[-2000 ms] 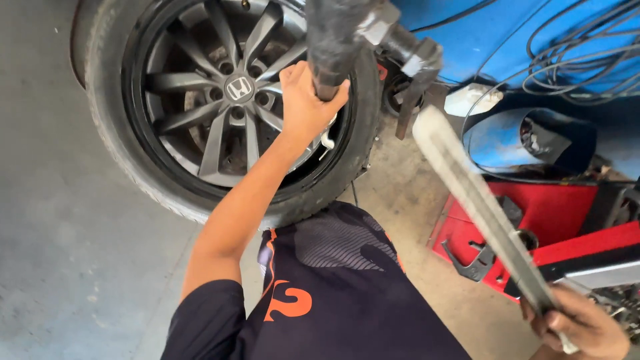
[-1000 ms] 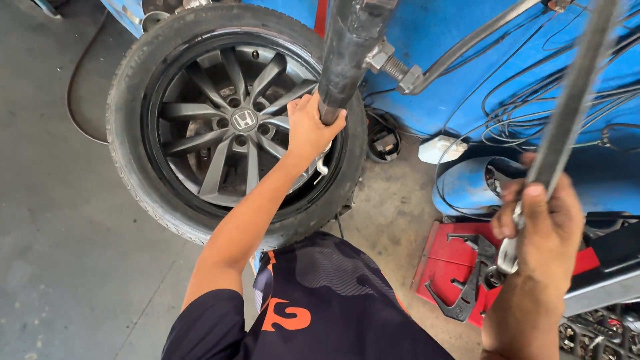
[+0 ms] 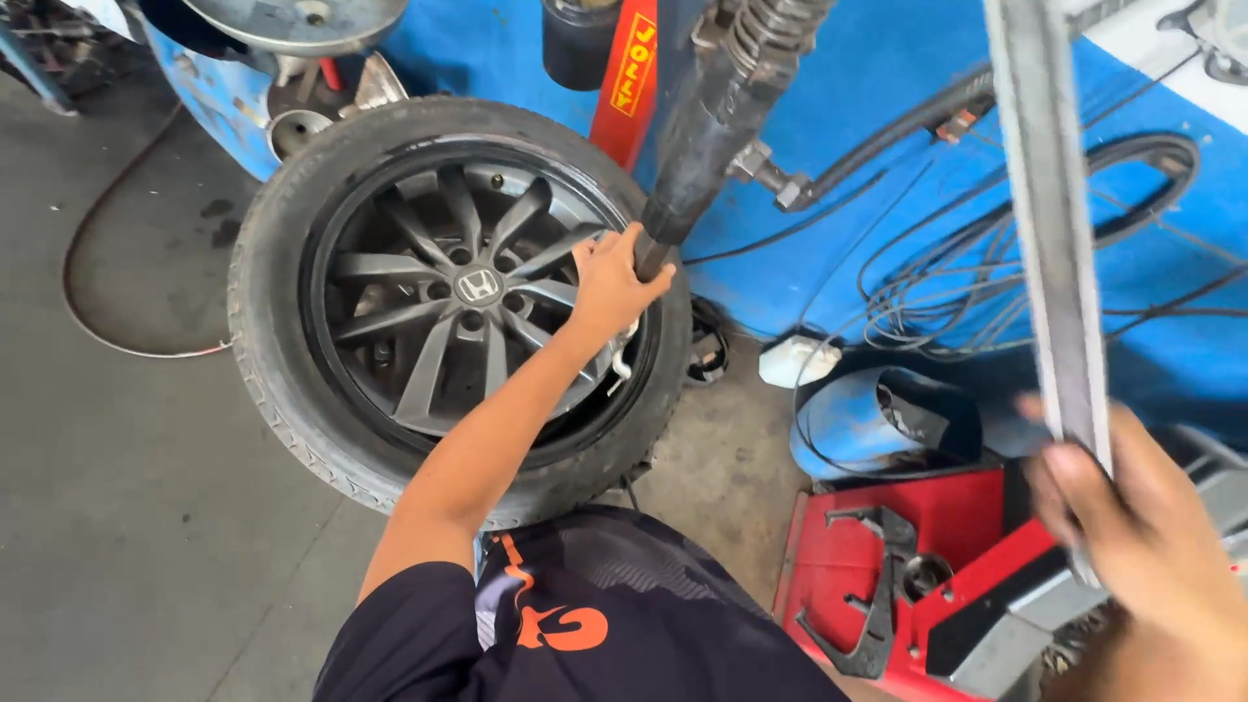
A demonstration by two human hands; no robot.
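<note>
A car wheel with a black tire (image 3: pixel 283 429) and a dark alloy rim (image 3: pixel 424 375) lies face up on a tire changer, a Honda emblem at its hub. The changer's dark vertical post (image 3: pixel 697 156) comes down over the rim's right side. My left hand (image 3: pixel 614 283) is wrapped round the post's lower end, fingers above the rim. The mount head under it is mostly hidden; a white hooked piece (image 3: pixel 621 363) shows beside it. On the right, my right hand (image 3: pixel 1121 497) grips a long metal tire lever (image 3: pixel 1058 224), which stands up, away from the wheel.
A red cabinet (image 3: pixel 829 546) with a dark bracket (image 3: pixel 882 585) on it is at lower right. Coiled black hoses (image 3: pixel 975 283) hang against the blue machine body (image 3: pixel 829 234). A blue cylindrical container (image 3: pixel 848 424) lies near the cabinet. A thin hose (image 3: pixel 73 292) curves across the floor at left.
The tire lever has swung from pointing up-left, low by the red cabinet, to upright in my right hand. My left hand has stayed on the post. The view has shifted.
</note>
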